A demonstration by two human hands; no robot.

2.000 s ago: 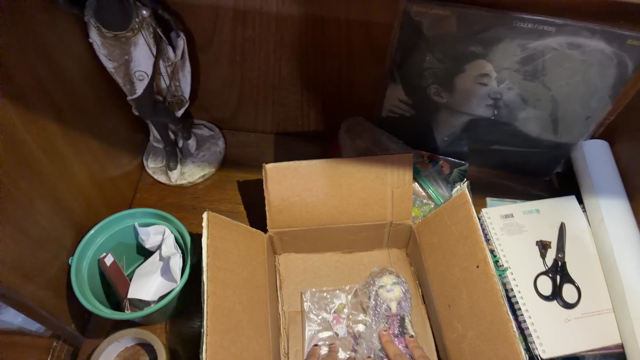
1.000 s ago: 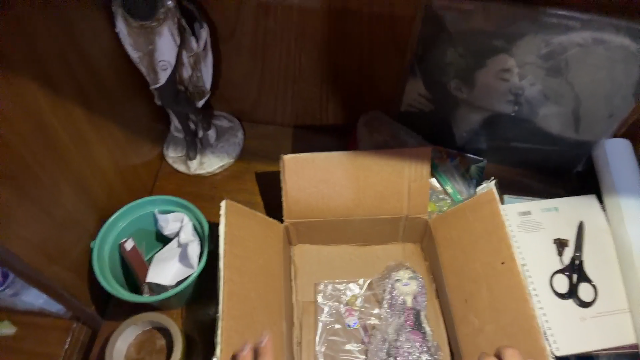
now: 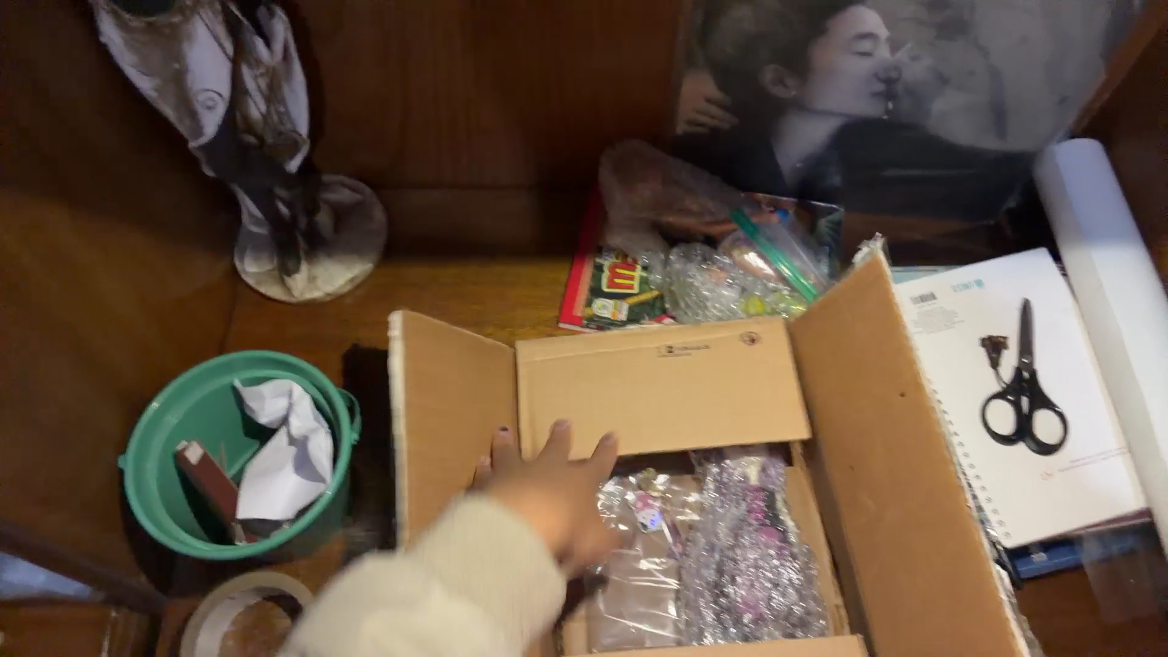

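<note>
My left hand [image 3: 547,493], in a cream sleeve, reaches over the left part of the cardboard box with its fingers spread, the fingertips at the far flap [image 3: 666,388]. That flap is folded inward over the far end of the box. Inside, a doll in bubble wrap [image 3: 753,557] lies on the right, and a clear plastic bag [image 3: 639,584] with small items lies to its left. The left side flap [image 3: 452,420] and right side flap [image 3: 903,438] stand up. Part of the near flap [image 3: 730,646] shows at the bottom edge. My right hand is not in view.
Left of the box are a green bucket [image 3: 146,493] holding crumpled paper and a roll of tape [image 3: 205,620]. A statuette [image 3: 310,246] stands behind. Black scissors [image 3: 1027,392] lie on a spiral notebook [image 3: 1086,484], beside a white roll [image 3: 1109,274]. Plastic bags [image 3: 703,274] and a framed picture [image 3: 849,109] are behind.
The far flap, upright before, is now folded inward. My left hand has moved up from the box's near side to this flap. My right hand has left the view.
</note>
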